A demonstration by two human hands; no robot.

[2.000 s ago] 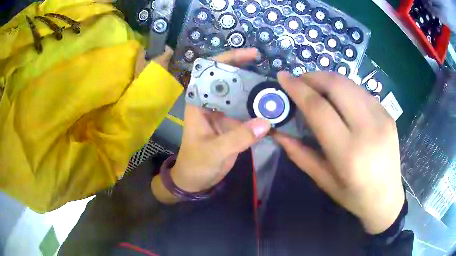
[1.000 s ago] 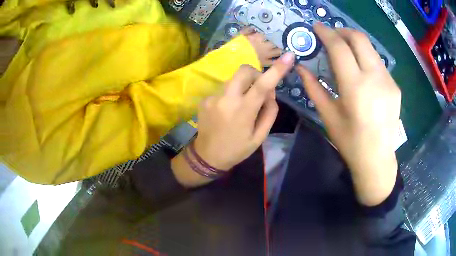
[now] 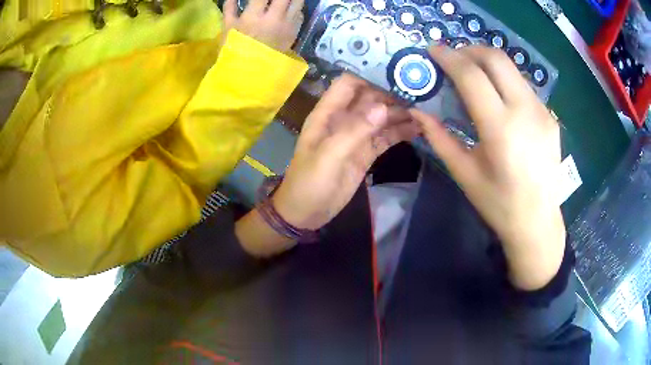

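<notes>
The holding fixture [image 3: 359, 45] is a grey plate over the blister tray, with a bare seat and small holes at its left. A round part [image 3: 415, 74] with a black ring and pale centre sits at its right. My right hand [image 3: 504, 140] grips the plate's right end, index finger at the round part's upper edge and thumb below. My left hand [image 3: 335, 153] is just below the plate, fingers bent and close together; whether it holds anything small is hidden. The blister tray [image 3: 548, 87] shows round parts in its pockets behind my right hand.
A person's yellow sleeve [image 3: 135, 135] fills the left, with that person's hand [image 3: 268, 21] at the tray's upper left. A red parts bin [image 3: 604, 60] stands at upper right, a blue bin [image 3: 604, 6] above it. A paper slip [image 3: 569, 180] and stacked clear trays [image 3: 619, 228] lie right.
The plate has moved up and right over the tray since the oldest frame. My left hand has left its face and sits below it. The neighbour's hand has drawn back left from the plate.
</notes>
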